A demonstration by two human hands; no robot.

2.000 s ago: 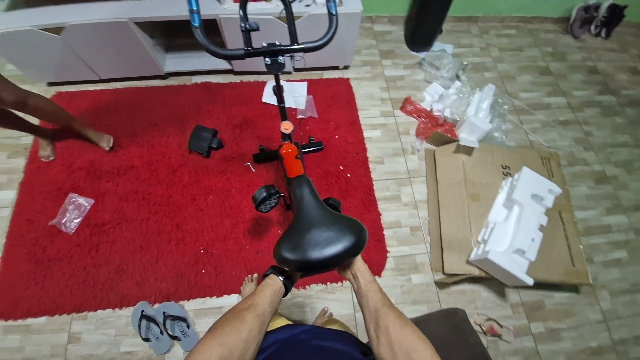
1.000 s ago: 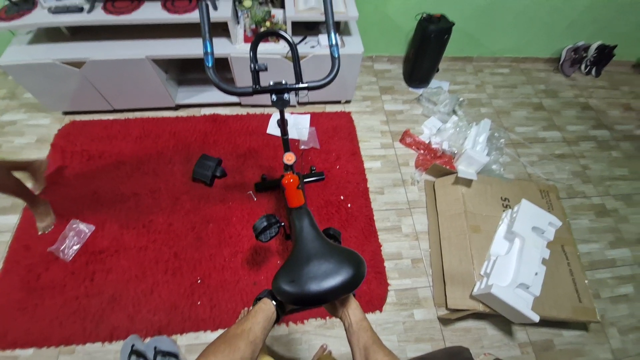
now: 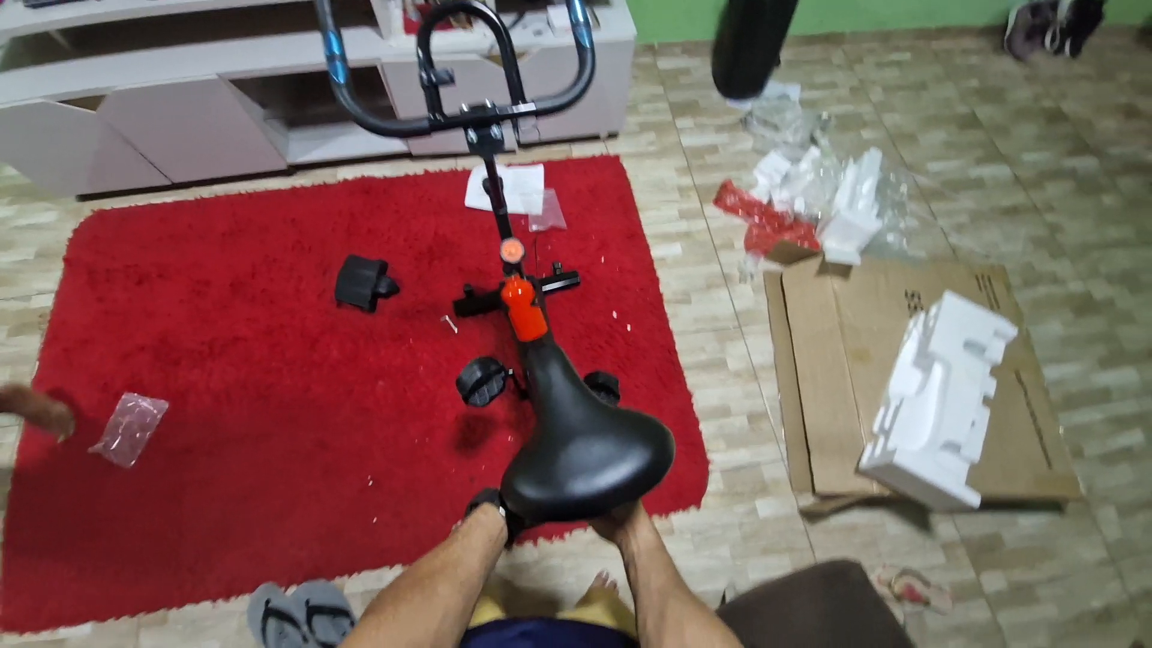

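A black exercise bike saddle [image 3: 589,450] sits low in the middle of the view, behind the bike's orange frame part [image 3: 524,310]. Both my hands reach under its rear edge. My left hand [image 3: 490,511], with a dark band at the wrist, is mostly hidden below the saddle's left side. Under the right side is my right hand [image 3: 619,520], its fingers out of sight. Pedals [image 3: 483,381] show on either side of the frame, and the black handlebar [image 3: 387,123] rises at the top. What my fingers touch cannot be seen.
The bike stands on a red rug [image 3: 225,360]. Left lie a black plastic part [image 3: 363,283] and a clear bag [image 3: 131,429]; another person's foot [image 3: 36,409] is at the edge. Right are flattened cardboard [image 3: 837,360], white foam [image 3: 936,396] and plastic wrap. Grey flip-flops [image 3: 301,612] lie below.
The other person's legs at the left have moved toward the edge of view, leaving only part of one in sight. My hands stay under the saddle.
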